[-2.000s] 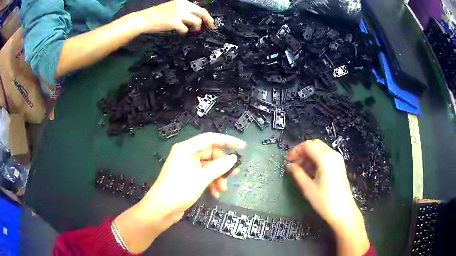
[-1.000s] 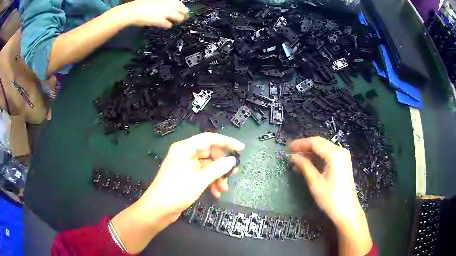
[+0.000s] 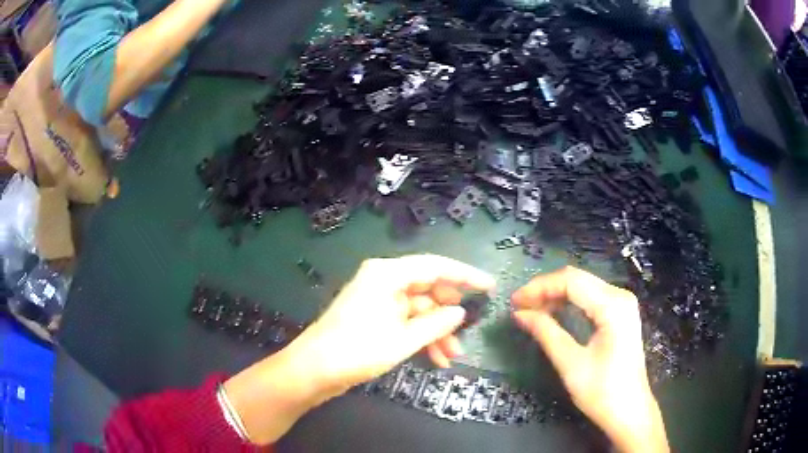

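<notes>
My left hand [image 3: 403,310] holds a small black plastic piece [image 3: 475,307] between thumb and fingers, above the green bench. My right hand [image 3: 585,327] is just to the right of it, thumb and index fingertips close together; whether a tiny piece is between them cannot be told. Tiny silvery bits [image 3: 507,280] lie on the green surface, partly hidden by my hands. A row of black units [image 3: 456,396] lies along the near edge, and its left part [image 3: 235,316] runs behind my left forearm.
A large heap of black parts [image 3: 496,115] spreads beyond my hands, with smaller inserts [image 3: 678,274] at right. Blue sheets [image 3: 735,155] lie far right. A dark tray [image 3: 780,407] is at the lower right edge. Another person's teal sleeve [image 3: 93,53] is upper left. Cartons [image 3: 62,150] stand left.
The view has shifted, so the bench contents sit further right. My left hand still holds the black piece, now closer to my right hand. The other person's hand has left the heap, out of view.
</notes>
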